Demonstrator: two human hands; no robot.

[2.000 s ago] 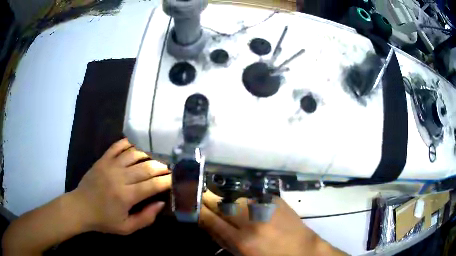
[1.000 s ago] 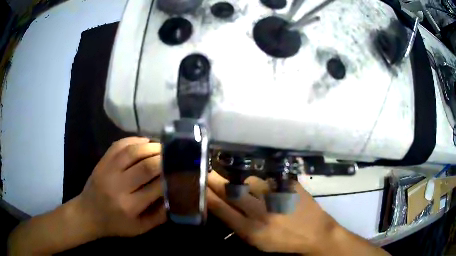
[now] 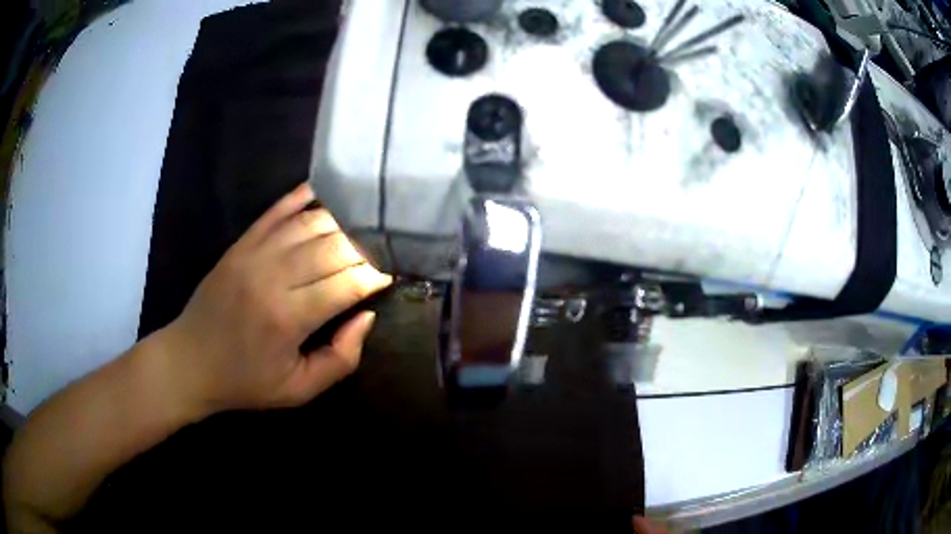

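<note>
A dark fabric panel [image 3: 490,459] lies on the white table, passing under the head of the white sewing machine [image 3: 584,177]. My left hand [image 3: 271,313] rests on the fabric just left of the needle area, fingers bent and fingertips close to the machine head, thumb near the index finger. Whether it pinches the cloth cannot be told. The shiny looped guard [image 3: 492,297] hides the needle and presser foot. Only a small part of my right hand [image 3: 651,525] shows at the bottom edge, by the fabric's right edge; its grip is cut off.
Grey tension knobs [image 3: 632,362] stick out right of the guard. Cardboard pieces [image 3: 876,412] and a clear plastic packet [image 3: 827,417] lie at the table's right side. A wide black strap [image 3: 874,209] goes around the machine arm. The white table's edge [image 3: 720,508] runs along the lower right.
My right hand has moved from beside the needle area down to the bottom edge, mostly out of view. More fabric shows right of the guard. My left hand stays beside the machine head.
</note>
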